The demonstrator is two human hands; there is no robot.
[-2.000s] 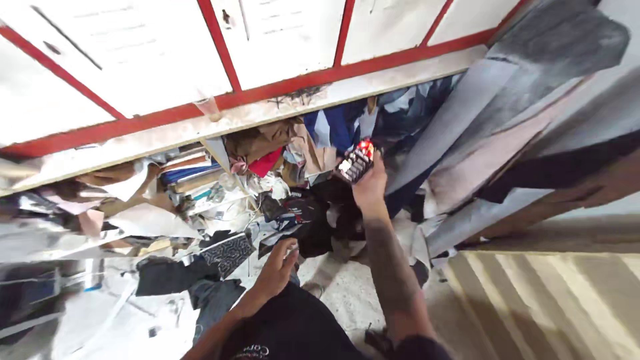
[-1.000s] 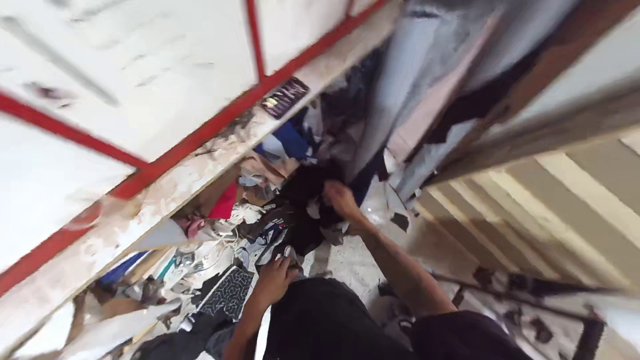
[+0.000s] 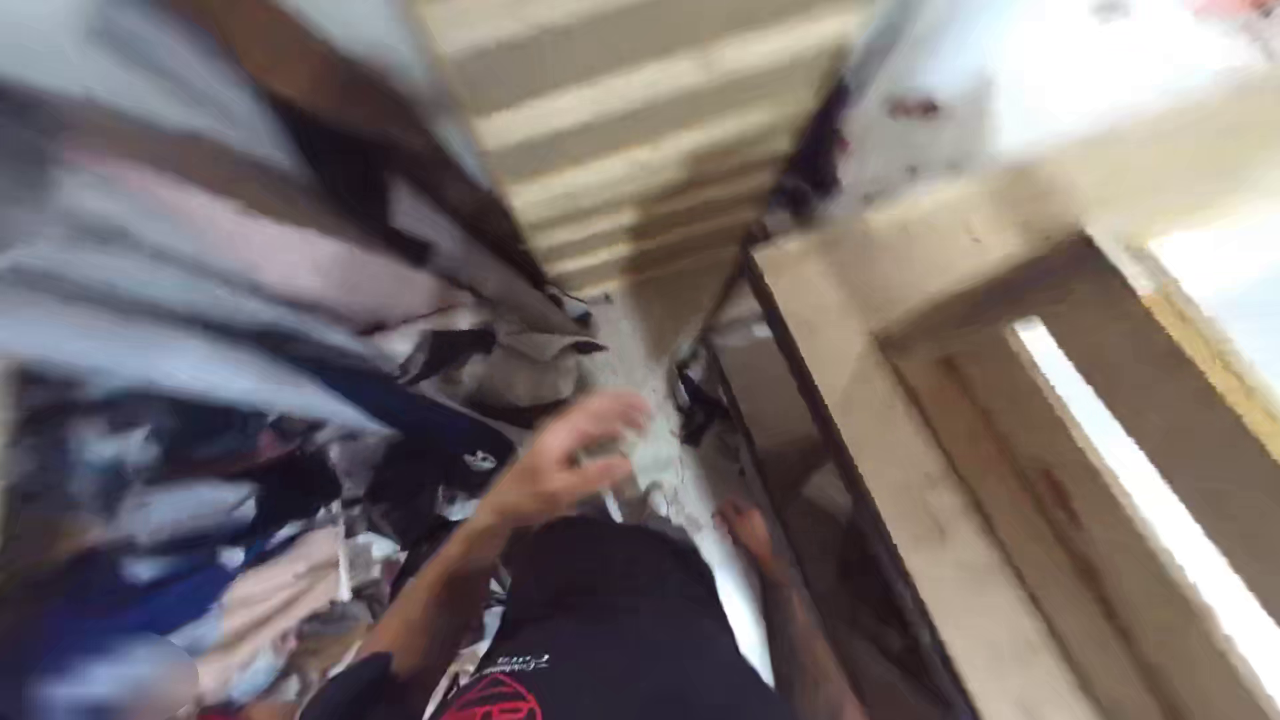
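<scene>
My left hand (image 3: 575, 460) is raised in front of my dark shirt, its fingers apart and nothing held in it. Below and to its left lie heaped fabric scraps (image 3: 280, 590). Low beside the wooden frame on the right is my right hand (image 3: 748, 530), small and blurred; whether it holds anything cannot be told. A pale strip of floor (image 3: 640, 370) runs between the two hands. The small dark object with buttons seen earlier is not in view.
Long rolls of fabric (image 3: 250, 230) lean at the left. A corrugated beige wall (image 3: 640, 130) stands ahead. On the right is a wooden table or bench frame (image 3: 900, 480) with a slotted opening. Dark cloth (image 3: 700, 405) lies at its foot.
The view has swung far to the right, from the red-edged white panels to the wooden frame. The dark object left my right hand and lay on the ledge one second ago. My left hand has risen.
</scene>
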